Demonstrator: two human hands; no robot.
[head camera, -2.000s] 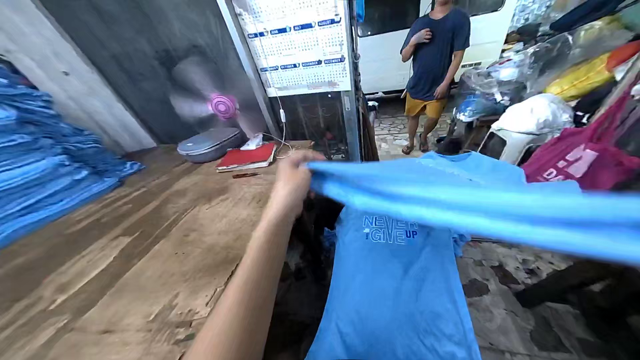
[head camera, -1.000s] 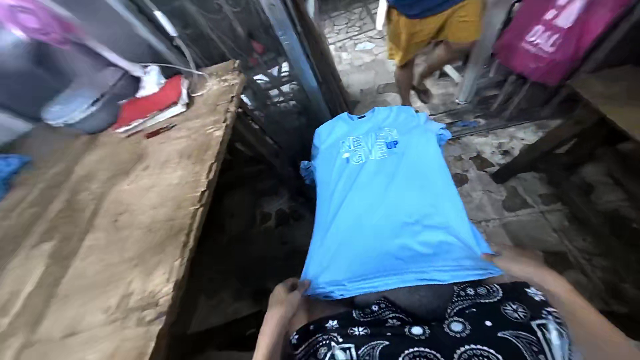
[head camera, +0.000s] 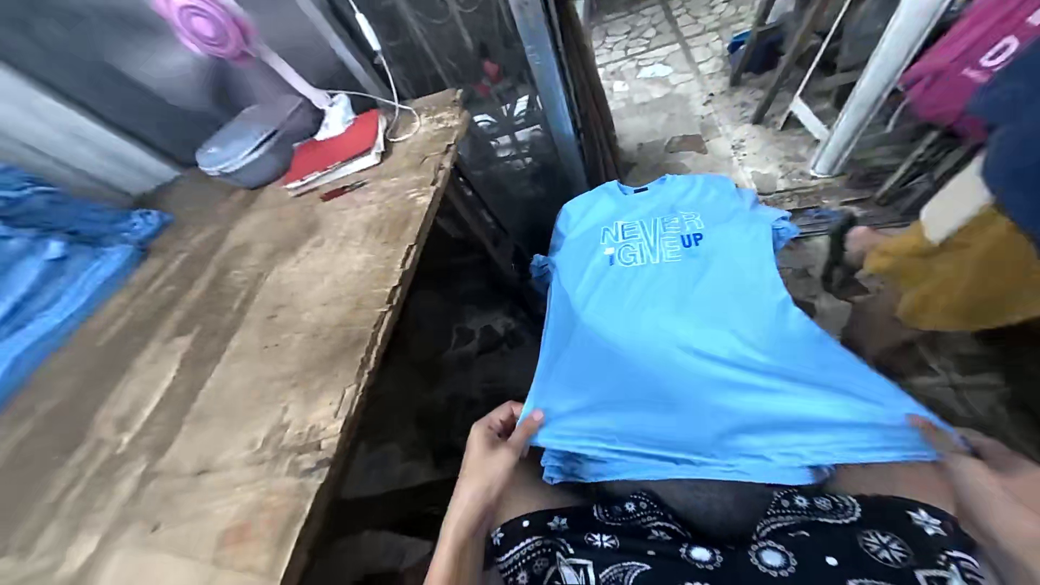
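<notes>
A light blue T-shirt (head camera: 674, 325) with printed lettering on its chest lies spread front side up, its neck away from me. My left hand (head camera: 496, 443) pinches the left corner of its bottom hem between thumb and fingers. At the right corner of the hem, my right hand (head camera: 967, 455) holds the cloth and pulls it out to the side; its fingers are blurred. More blue fabric layers (head camera: 691, 471) show under the hem, just above my lap in patterned black shorts.
A worn wooden table (head camera: 244, 325) stands at left, bearing blue garments (head camera: 65, 260), a red notebook (head camera: 337, 150), a grey container (head camera: 244, 146) and a pink fan (head camera: 211, 28). At right, a person in yellow shorts (head camera: 959, 268) bends near a white metal leg (head camera: 877, 89).
The shirt's hem is now stretched wider to the right by my right hand. The other person, upright before, is now lower and farther right. Two seconds ago my left hand held raised blue cloth.
</notes>
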